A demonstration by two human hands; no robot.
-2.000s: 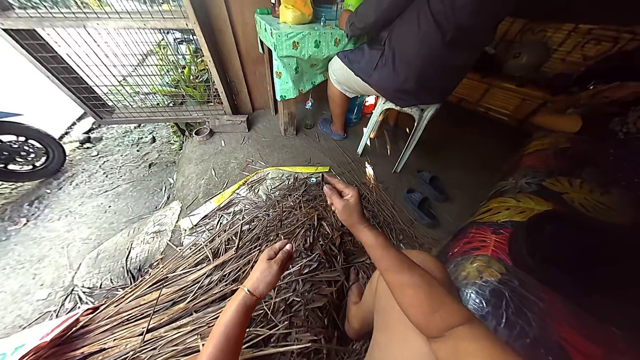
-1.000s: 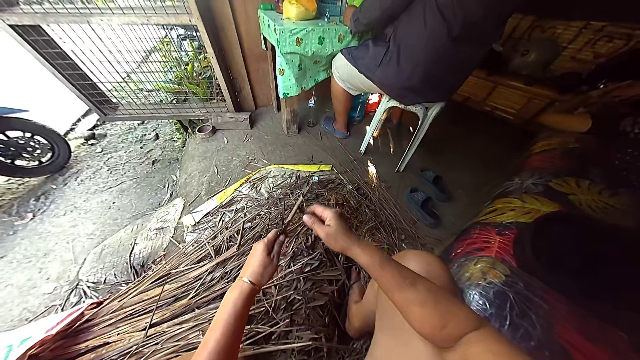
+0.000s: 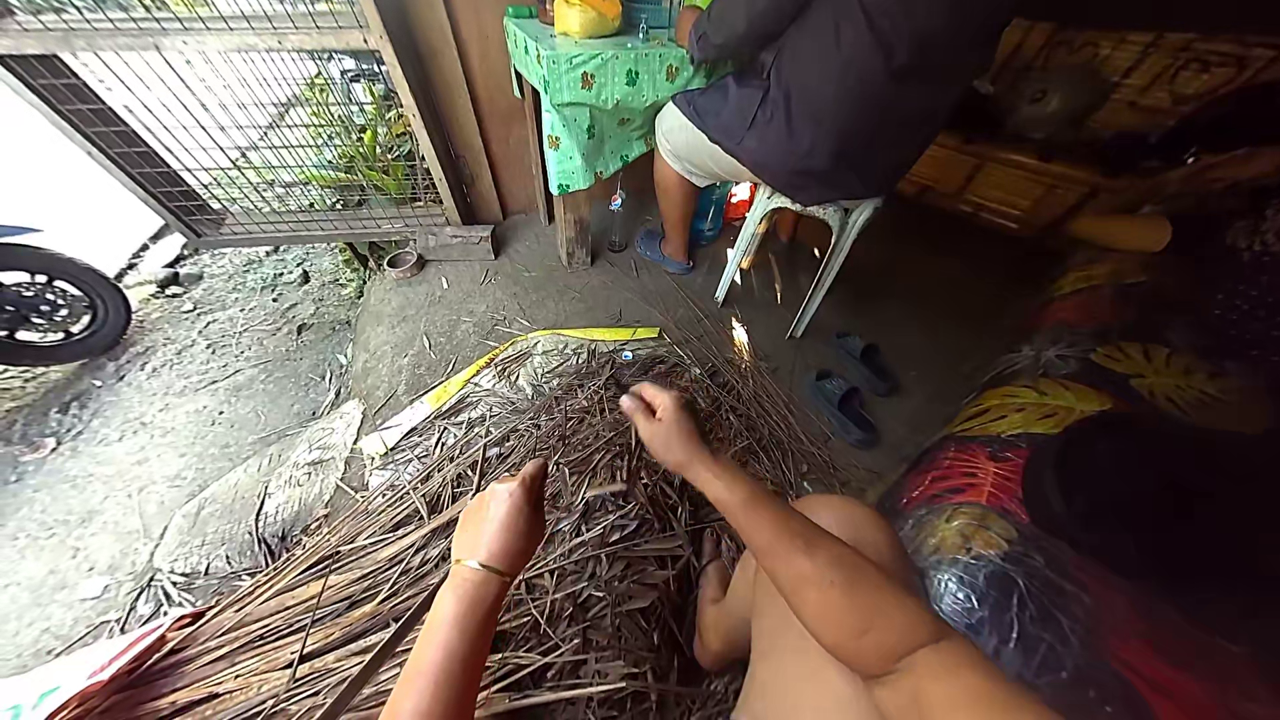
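A heap of dried brown palm leaf strips (image 3: 590, 560) spreads before me, with long pieces fanned toward the lower left and short scraps in the middle. Over its left part, my left hand (image 3: 503, 518) is curled with the thumb on top; a long dark leaf strip (image 3: 385, 655) runs from behind its wrist down to the lower left and seems held in it. Farther forward and to the right, my right hand (image 3: 664, 428) has its fingers bent together above the scraps. Whether a thin piece lies between them cannot be seen. My bare foot (image 3: 712, 580) rests against the heap.
Woven sacking (image 3: 270, 495) and a yellow strip (image 3: 500, 350) border the heap. Slippers (image 3: 845, 405) lie at right, near plastic-wrapped patterned fabric (image 3: 970, 560). Ahead, a person (image 3: 850, 90) sits on a white plastic stool (image 3: 838, 215) beside a cloth-covered table (image 3: 590, 90). A wheel (image 3: 55, 305) stands left.
A second ago my hands were close together over the heap around a thin strip. They are now farther apart, the right one forward and the left one drawn back to the left.
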